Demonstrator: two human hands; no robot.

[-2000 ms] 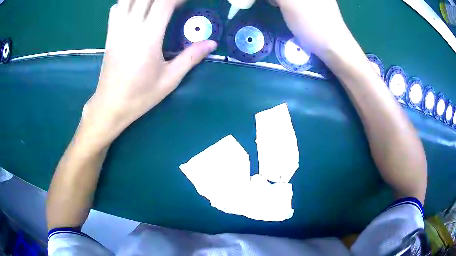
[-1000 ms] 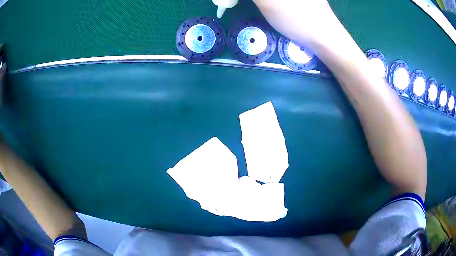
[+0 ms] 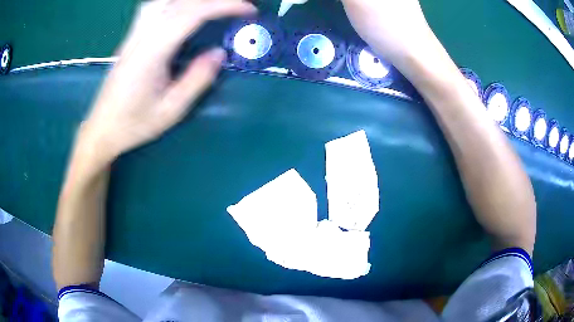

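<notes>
Black round parts with silver centres stand in a row. One (image 3: 252, 41) is beside my left hand, the second (image 3: 315, 51) is right of it, and a third (image 3: 372, 65) is partly behind my right wrist. My left hand (image 3: 141, 78) is blurred, thumb and fingers spread around a dark area; whether it holds a part is unclear. My right hand (image 3: 385, 28) is cut off by the top edge, its fingers out of the picture. The pale tip of a squeeze bottle (image 3: 286, 6) shows at the top, above and between the first two parts; the grip on it is hidden.
White paper pieces (image 3: 302, 226) lie on the dark-green worktop (image 3: 189, 220) near my body. More discs (image 3: 522, 117) run in a row to the right. A single disc (image 3: 5, 58) is at the far left edge. A pale strip (image 3: 63, 63) runs beneath the row.
My left hand went from the nearest disc to the far left edge, then came back beside the row. My right arm and the bottle tip have shifted only slightly.
</notes>
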